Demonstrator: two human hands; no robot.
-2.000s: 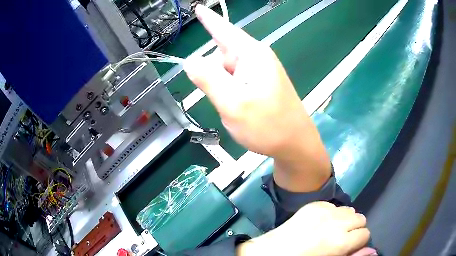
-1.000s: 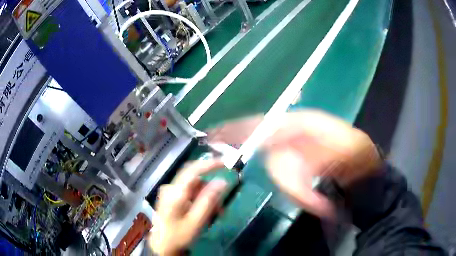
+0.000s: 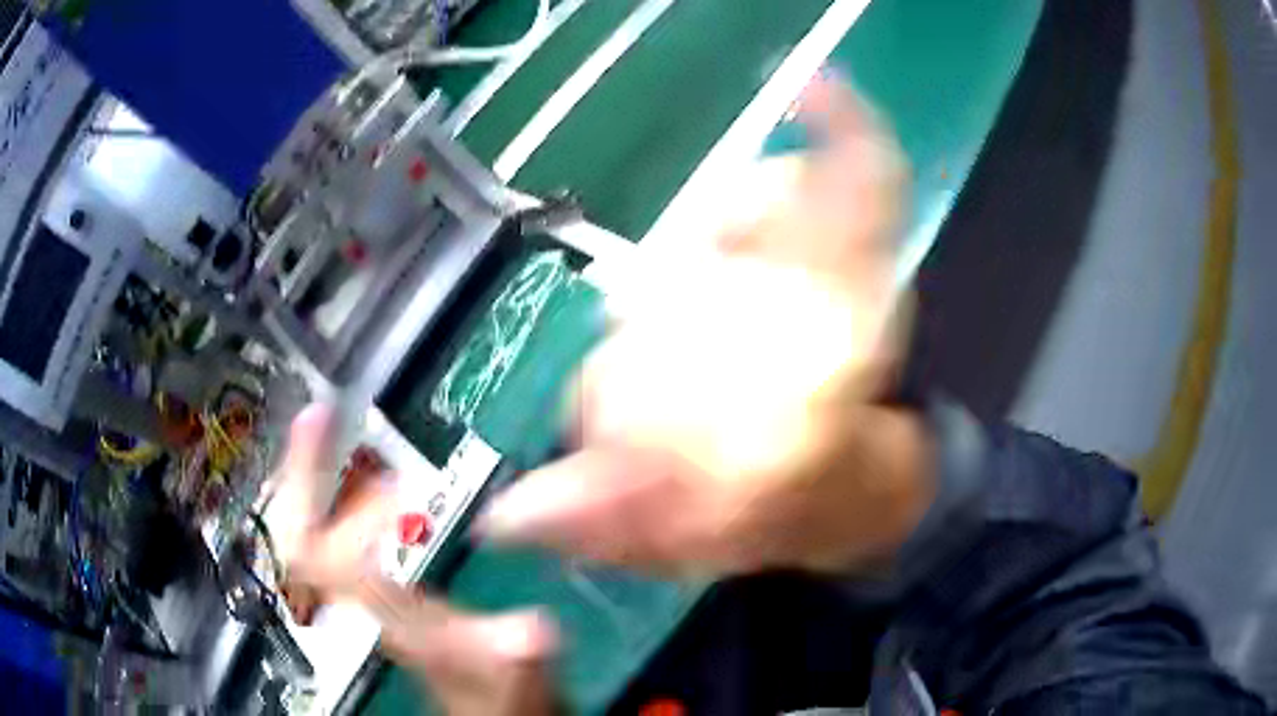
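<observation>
My right hand point(image 3: 756, 378) is large, blurred and overexposed in the centre, over the green bench and the white rail. Its thumb and fingers are spread apart; no object shows in it. My left hand point(image 3: 420, 595) is blurred at lower left, fingers apart, with nothing visible in it. It is beside the round red button point(image 3: 413, 529) and partly over the red-brown bar point(image 3: 367, 483). A clear crinkled film with whitish lines point(image 3: 497, 336) lies by the upper green panel point(image 3: 539, 385), which my right hand partly covers.
The fixture with rods and red dots point(image 3: 350, 238) stands left of the film, below a blue panel point(image 3: 210, 77). Yellow wiring point(image 3: 217, 434) and a dark screen point(image 3: 42, 301) are at far left. The green conveyor point(image 3: 672, 112) runs away at the top. A yellow floor line point(image 3: 1216, 280) curves at right.
The view has shifted. Both hands were nearer each other over the green panels a second ago; now my left hand is lower left by the red button, and the film shows between them.
</observation>
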